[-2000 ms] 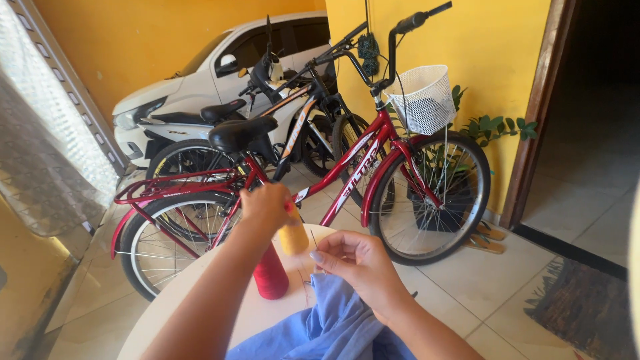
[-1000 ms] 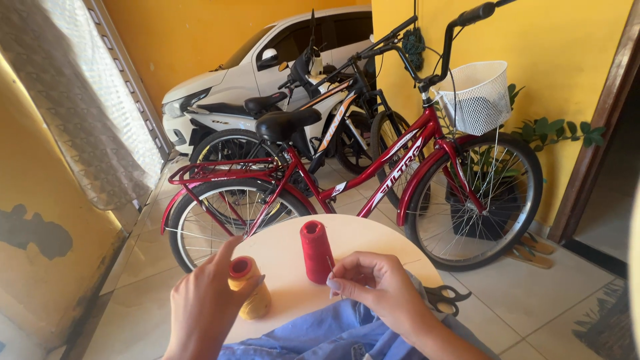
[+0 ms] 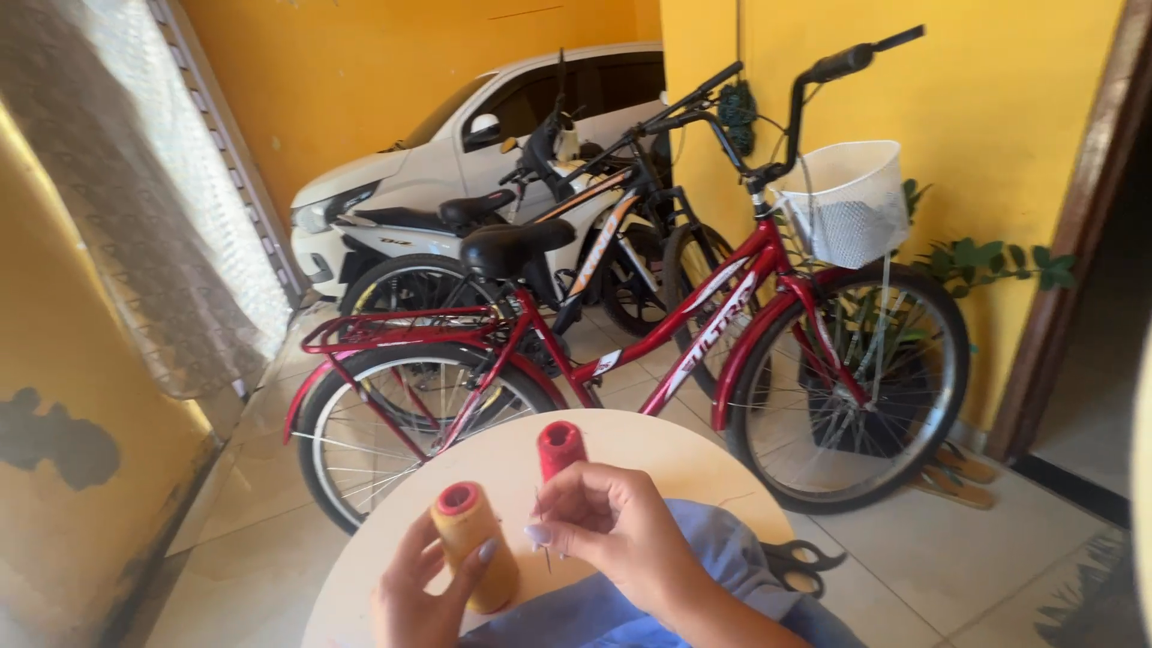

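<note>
My left hand [image 3: 432, 576] is wrapped around a cone of yellow thread [image 3: 479, 553] that stands, slightly tilted, at the left of a round table [image 3: 378, 558]. Between the thumb and fingers of my right hand [image 3: 594, 522] is a thin sewing needle [image 3: 547, 560], its tip pointing down. Just behind my right hand stands a cone of red thread [image 3: 560, 447], its lower part hidden. Blue fabric [image 3: 720, 540] lies over the near side of the table, under my right wrist. Black-handled scissors [image 3: 801, 565] rest at the right edge, partly covered by the fabric.
Beyond the table stands a red bicycle [image 3: 630, 351] with a white basket [image 3: 850, 207]. Behind it are another bicycle, a motorcycle [image 3: 405, 225] and a white car [image 3: 432, 171]. A potted plant [image 3: 864, 396] and sandals [image 3: 958, 477] are at the right, near a doorway.
My left hand was over the red cone two seconds ago, then open beside the yellow cone, and now closes around the yellow one. The right hand keeps its pinch. The view has shifted.
</note>
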